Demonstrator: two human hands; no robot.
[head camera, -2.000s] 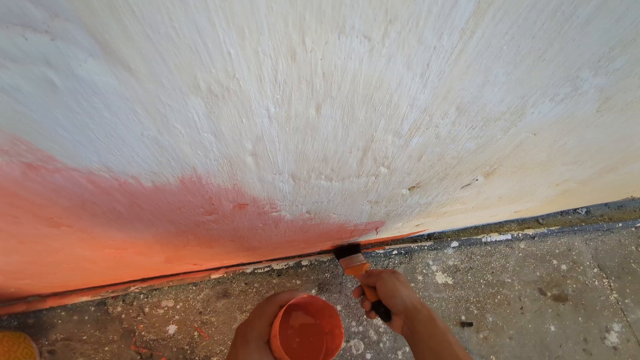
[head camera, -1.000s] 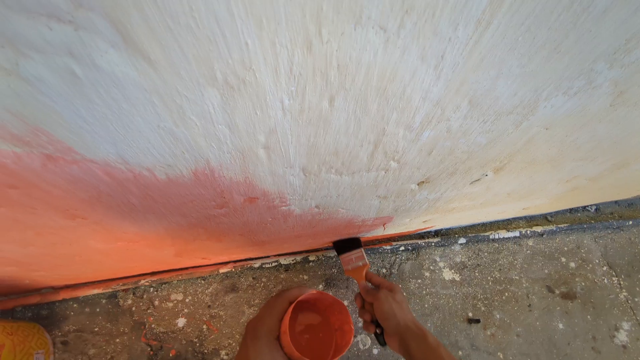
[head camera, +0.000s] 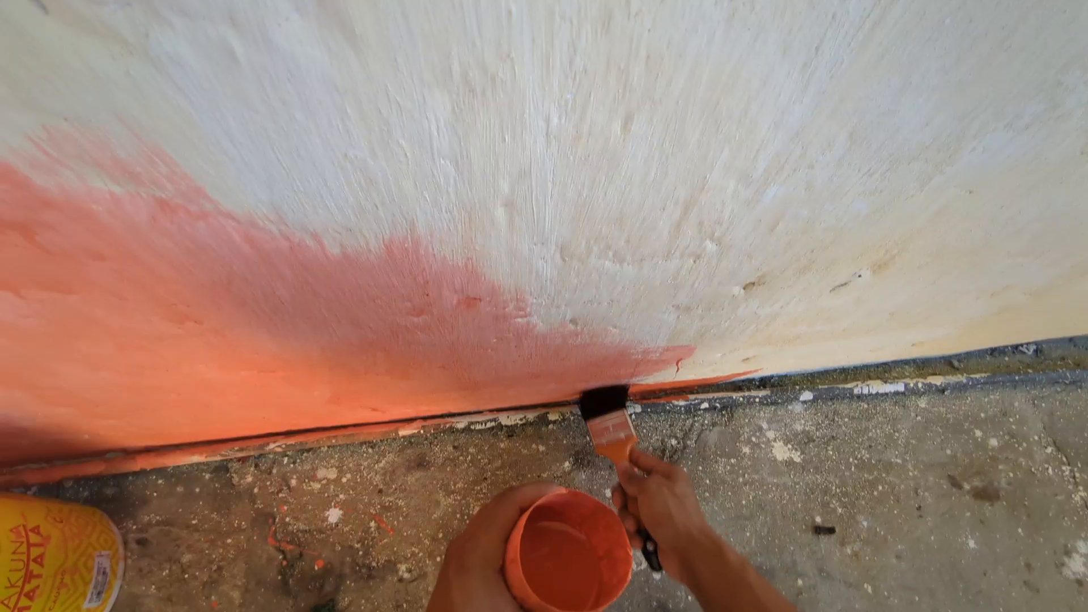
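Observation:
My right hand (head camera: 659, 510) grips the handle of a flat paintbrush (head camera: 614, 432) with an orange and black handle and dark bristles. The bristle tips touch the foot of the wall, where it meets the floor. Just left of it, my left hand (head camera: 484, 552) is wrapped around a small round container of orange paint (head camera: 565, 552); its fingers are partly hidden by the container. Orange paint covers the lower left of the whitish wall (head camera: 544, 153), with a ragged, streaky upper edge that thins to a point right of the brush.
A yellow bucket (head camera: 59, 552) bearing writing stands at the lower left, cut off by the frame. The rough concrete floor (head camera: 892, 476) carries pale specks and orange drips. A small dark piece (head camera: 824, 529) lies at the right. A narrow dark ledge (head camera: 1003, 361) runs along the wall's foot.
The orange area reaches about the same place along the wall's foot. More of the yellow bucket shows as the view has shifted slightly. Both hands keep their holds.

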